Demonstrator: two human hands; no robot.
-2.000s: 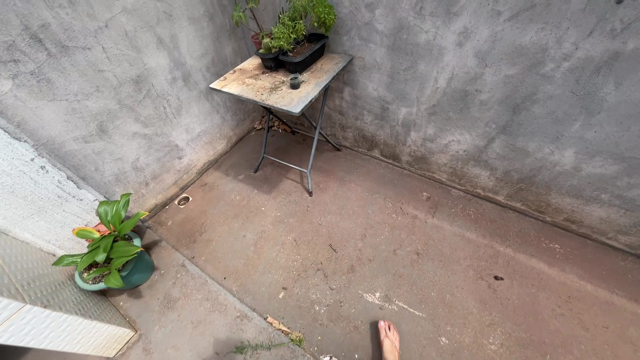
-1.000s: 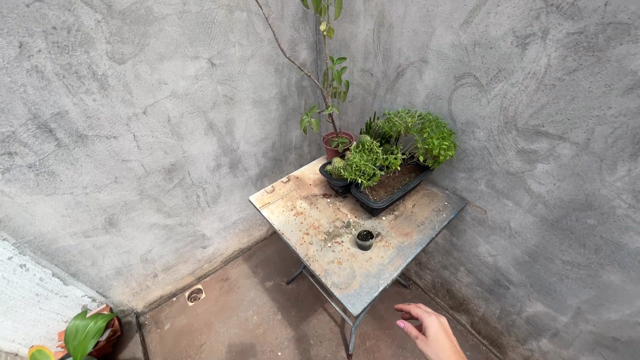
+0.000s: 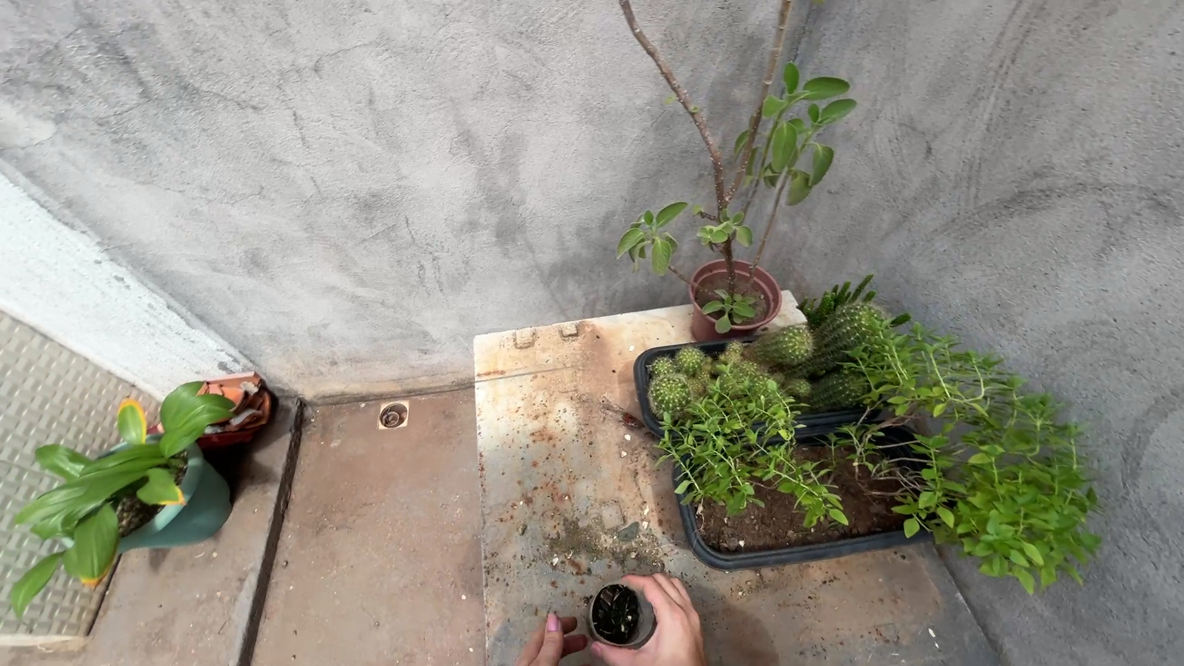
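Observation:
My right hand (image 3: 668, 622) is curled around the right side of a small dark pot (image 3: 618, 614) with dark contents, near the bottom of the view. Just left of the pot is my left hand (image 3: 552, 640), its fingers bent and partly cut off by the lower edge; whether it touches the rim is unclear. Beneath them is a worn, stained tabletop (image 3: 527, 481). Behind the pot, to the right, a black rectangular planter (image 3: 786, 557) holds soil and leafy green plants, with a second black planter (image 3: 650, 363) of cacti behind it.
A reddish plastic pot (image 3: 708, 324) with a tall, thin-stemmed plant stands at the table's back corner, by rough grey walls (image 3: 416, 185). On the left are a teal pot (image 3: 199, 504) with a broad-leaved plant, an orange-red container (image 3: 242, 427) and a floor drain (image 3: 393, 415).
The view has come closer to the table. Both hands are now at the small pot; one second ago a single hand showed off the table's front right edge. The right hand has taken hold of the pot.

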